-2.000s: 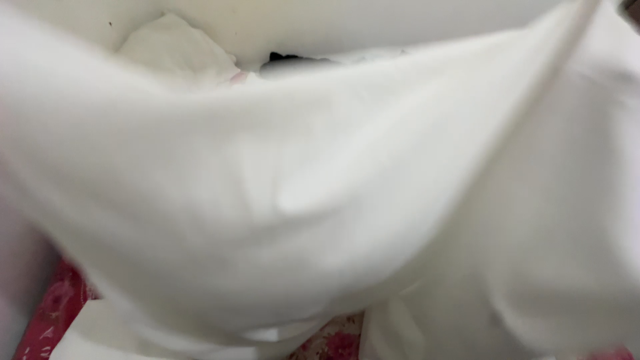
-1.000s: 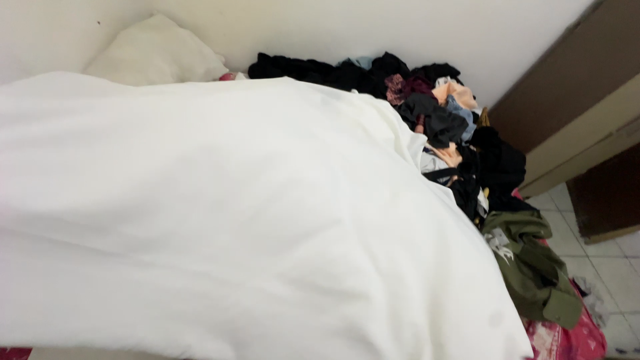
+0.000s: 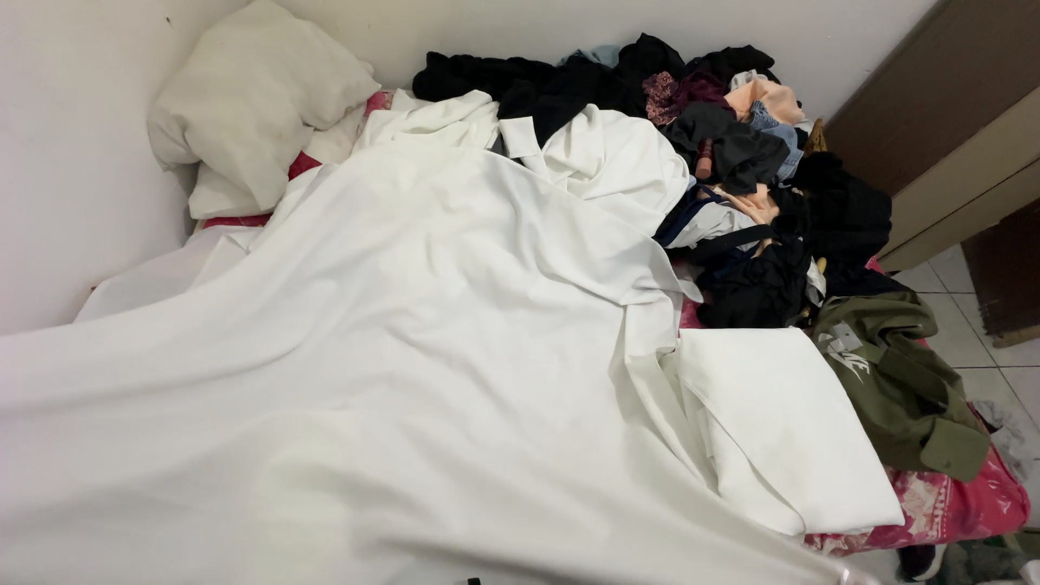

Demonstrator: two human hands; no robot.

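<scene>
A large white cloth (image 3: 455, 349) lies spread and wrinkled over the bed, running out of the frame at the left and bottom. Its far edge rests by a crumpled white cloth (image 3: 613, 162). Beside its right edge sits a folded white cloth (image 3: 780, 422). Neither of my hands can be made out; at the bottom right edge a small pale shape by the cloth's rim is too little to identify. What either hand holds is hidden.
A white pillow (image 3: 260, 106) leans in the wall corner. Dark and coloured clothes (image 3: 731, 162) are heaped along the far side. An olive green garment (image 3: 902, 382) lies on the red patterned bedding (image 3: 959, 512). Tiled floor (image 3: 1007, 390) and brown furniture (image 3: 918, 114) are at the right.
The large white cloth, raised and blurred across the view before, has come down flatter over the bed. The folded cloth and crumpled white cloth, covered one second ago, now show.
</scene>
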